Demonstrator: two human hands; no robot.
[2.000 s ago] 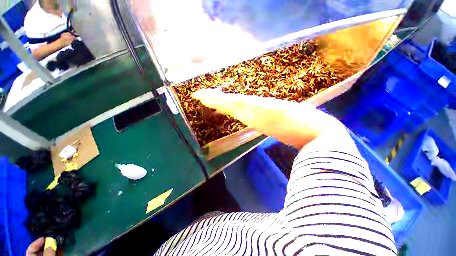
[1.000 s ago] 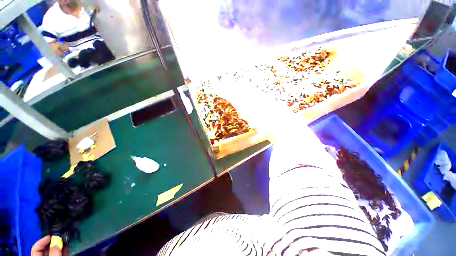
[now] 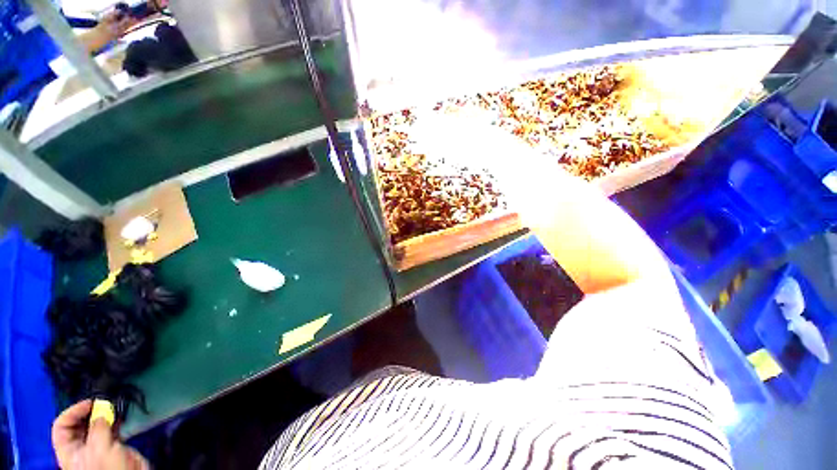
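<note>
My left hand [image 3: 90,438] is at the lower left bench edge, with a yellow wrap on a fingertip. Its fingers are pinched at a dark strand at the front of the heap of black rosettes [image 3: 99,341]; what they hold is hard to tell. My right hand [image 3: 463,138] is over the small gold pieces [image 3: 597,138] in the parts tray [image 3: 459,240]. Glare washes it out, so its fingers and anything in them cannot be made out. A white glue bottle [image 3: 260,275] lies mid-bench.
A cardboard piece [image 3: 174,229] with a white lump and a black phone [image 3: 273,173] lie further back. A pale slip [image 3: 304,334] is at the near edge. Blue bins stand left [image 3: 26,321] and below right [image 3: 500,307]. A clear panel and dark cable cross the bench. Another person's hand [image 3: 103,32] shows behind.
My right arm has shifted within the tray area, the hand staying over the gold pieces. My left hand has moved slightly up and shows more. The view has shifted a little.
</note>
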